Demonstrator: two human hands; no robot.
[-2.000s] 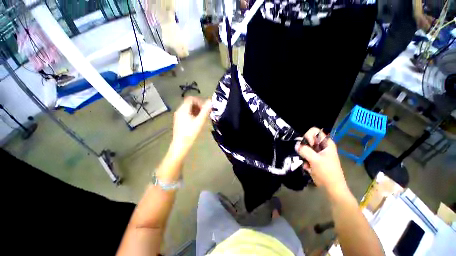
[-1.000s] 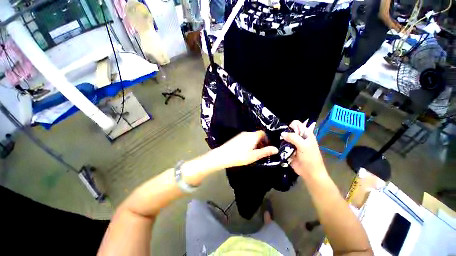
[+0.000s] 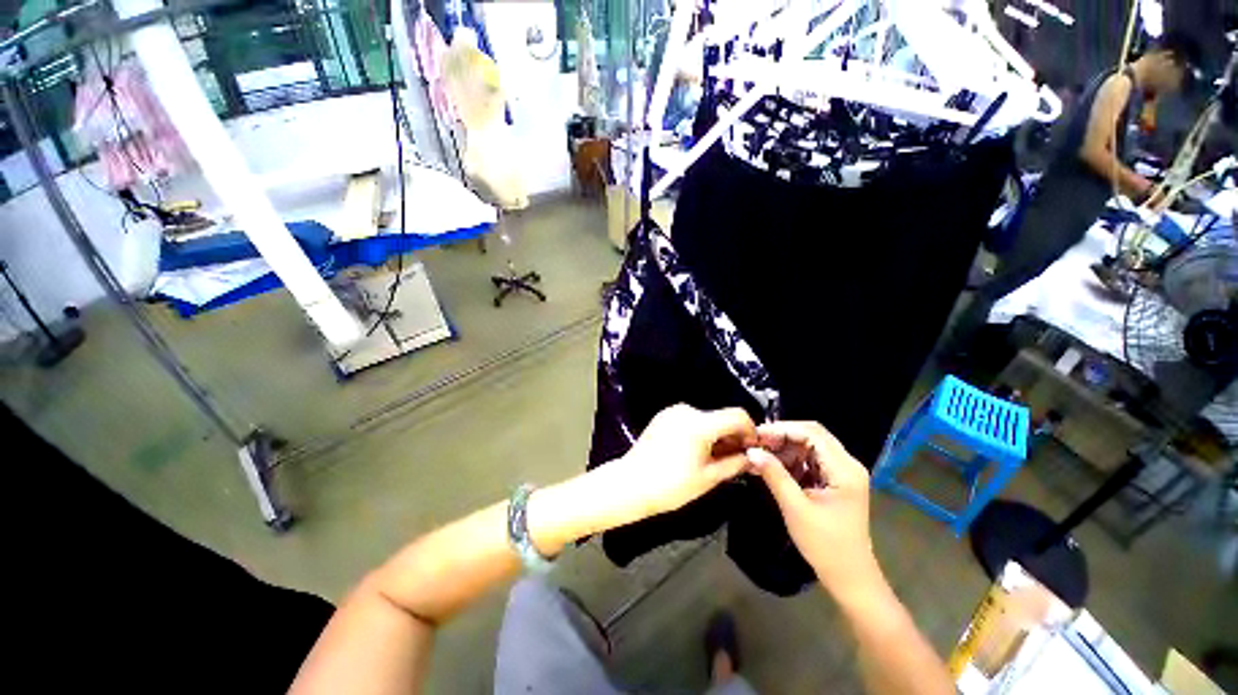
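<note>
A black garment (image 3: 665,367) with a black-and-white patterned band (image 3: 716,326) hangs from the rail, its top edge pulled open towards me. My left hand (image 3: 699,455) and my right hand (image 3: 815,492) meet at the near end of the band. The fingertips of both pinch the cloth there; the fingers hide the exact spot. No tool can be made out in my right hand. Another black garment (image 3: 842,272) with a patterned top hangs just behind.
White hangers (image 3: 883,68) crowd the rail above. A blue stool (image 3: 957,448) and a black fan (image 3: 1202,319) stand at right. A person (image 3: 1086,170) works at a table behind. Black cloth (image 3: 122,584) fills the lower left. A rack foot (image 3: 262,478) stands at left.
My left hand, apart from the cloth two seconds ago, has come over to my right hand and now pinches the band beside it. The view has tilted up, showing more hangers.
</note>
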